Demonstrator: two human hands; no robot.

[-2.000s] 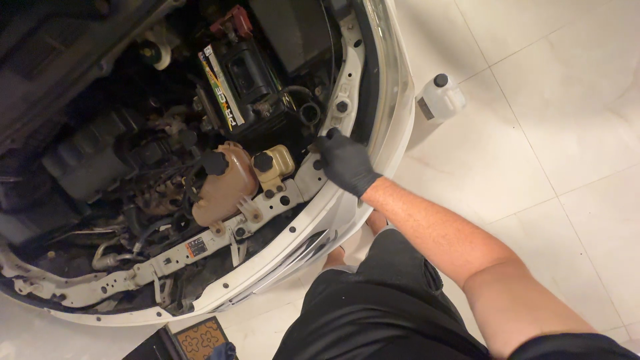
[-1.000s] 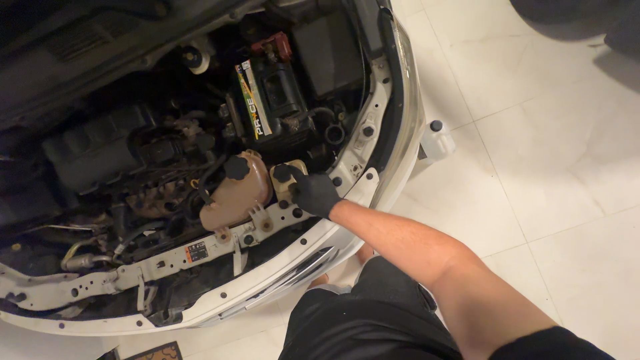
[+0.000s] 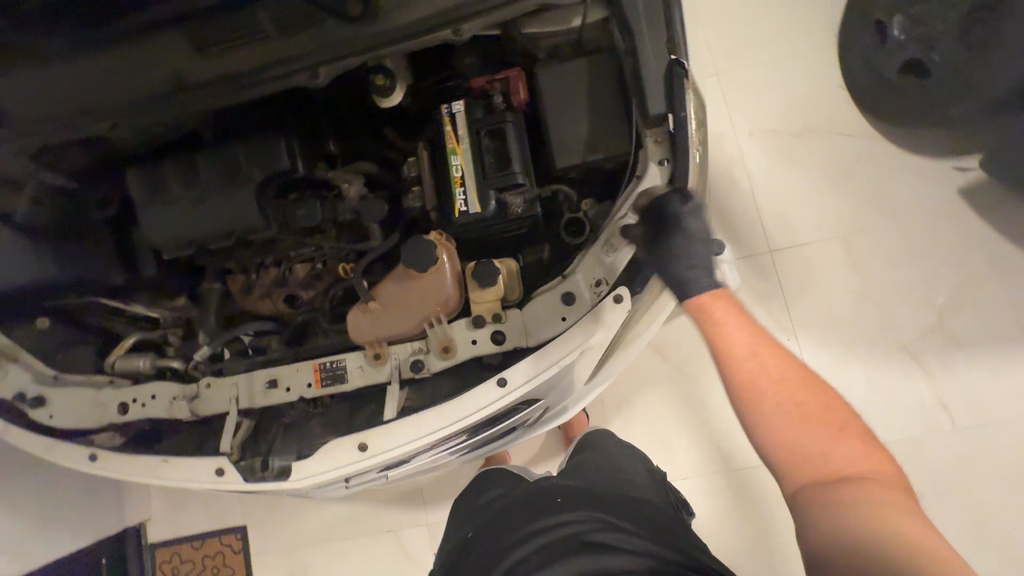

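Observation:
My right hand [image 3: 674, 242], in a black glove, is at the right end of the white radiator support panel [image 3: 552, 308]; its fingers are bent over the panel, and blur hides whether they grip anything. My left hand is out of view. Left of the glove lies the open engine bay, with a black car battery [image 3: 504, 160], a brownish coolant tank [image 3: 408, 292] with a black cap, and a smaller yellowish reservoir [image 3: 484, 294], also capped in black. Between battery and glove shows a round open pipe end [image 3: 574, 227].
The white front bumper [image 3: 432, 416] curves around the bay, close to my legs. A partly hidden white bottle [image 3: 726, 268] stands on the tiled floor beyond my wrist. A dark round object [image 3: 912, 72] is at upper right, a patterned mat [image 3: 200, 554] at lower left.
My right hand was at the smaller reservoir one second ago and has moved right, to the end of the panel. The reservoir's black cap now shows in full.

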